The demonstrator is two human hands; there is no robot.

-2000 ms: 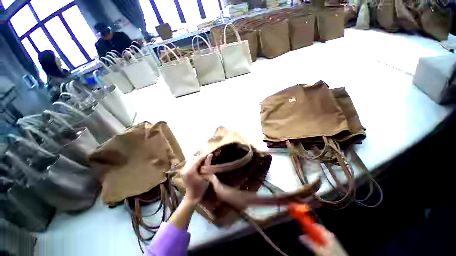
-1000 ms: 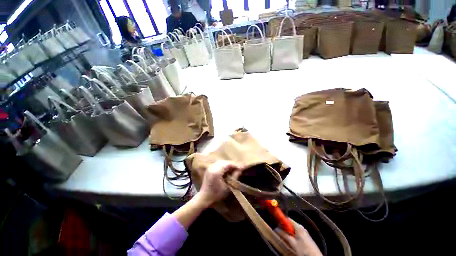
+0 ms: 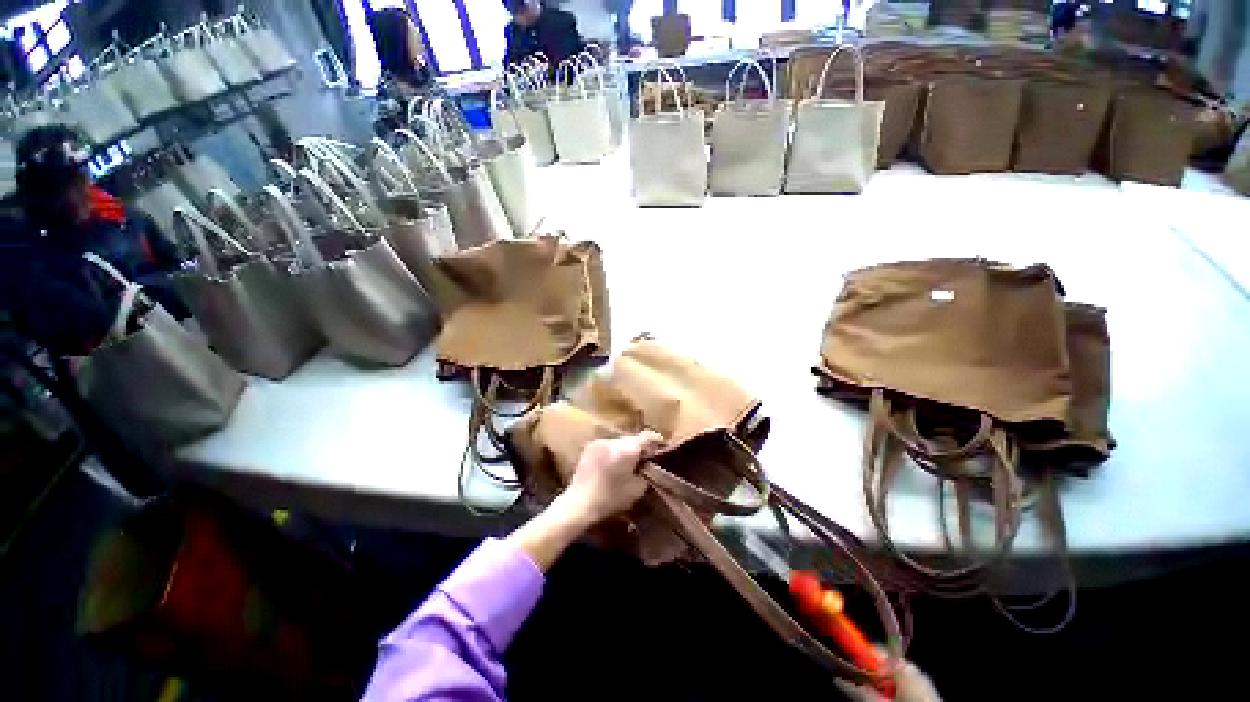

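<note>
A limp brown bag (image 3: 658, 391) lies at the table's front edge, its dark opening turned toward me. My left hand (image 3: 611, 473) grips it at the rim, by the base of a strap. Long brown straps (image 3: 740, 583) hang from it to the lower right, past the table edge. My right hand (image 3: 898, 682), partly cut off by the bottom edge, holds an orange-handled tool (image 3: 839, 627). Its pale tip is blurred and points up left, close to the straps. Whether my right hand also holds a strap is unclear.
Brown bags with trailing straps lie to the left (image 3: 514, 309) and right (image 3: 953, 336). Beige totes (image 3: 359, 299) line the table's left side and back (image 3: 832, 144). Brown bag bodies (image 3: 966, 124) stand at the back right. A person (image 3: 82, 233) is at far left; others are behind the table.
The view has turned, shifting the table contents rightward. My right hand with the orange tool has moved down and right from the bag opening since one second ago. My left hand keeps its grip.
</note>
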